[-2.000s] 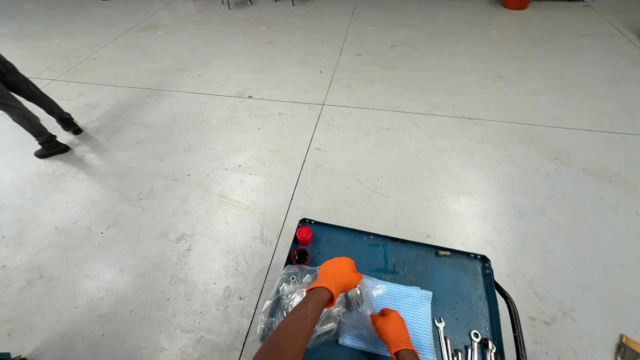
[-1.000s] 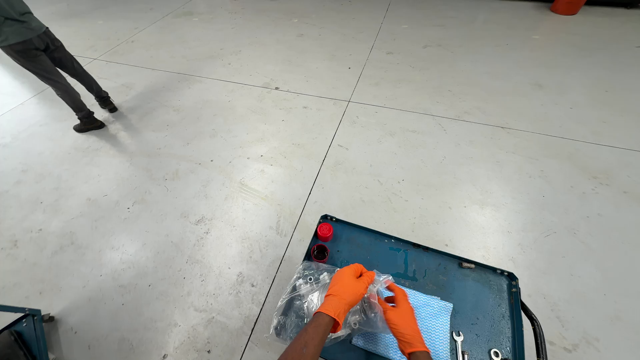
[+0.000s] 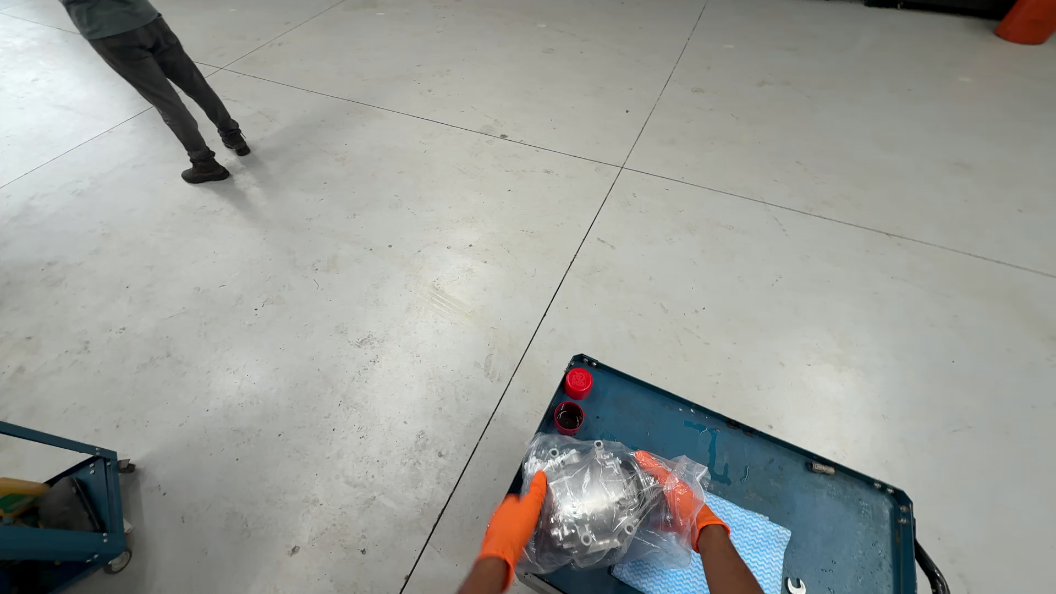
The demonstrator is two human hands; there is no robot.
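A silvery cast metal part [image 3: 590, 499] lies in a clear plastic bag [image 3: 660, 544] over the left end of a blue metal tool cart's tray [image 3: 850, 511]. My left hand [image 3: 513, 521], in an orange glove, presses against the bag's left side, fingers extended. My right hand [image 3: 678, 495], also gloved in orange, is at the bag's right end beside the part, partly behind or inside the plastic; its exact grip is unclear. Under the bag's right side lies a blue-and-white cloth [image 3: 747, 536].
A red cap [image 3: 578, 383] and a red open cup-like cap [image 3: 568, 417] stand in the tray's far left corner. A small metal piece [image 3: 821, 468] and a wrench [image 3: 795, 586] lie on the tray. Another cart [image 3: 62, 540] is at lower left; a person [image 3: 157, 74] stands farther off.
My hands have moved apart, from together near the bag's right end to either side of the metal part. The view has swung left and the other person shows more fully.
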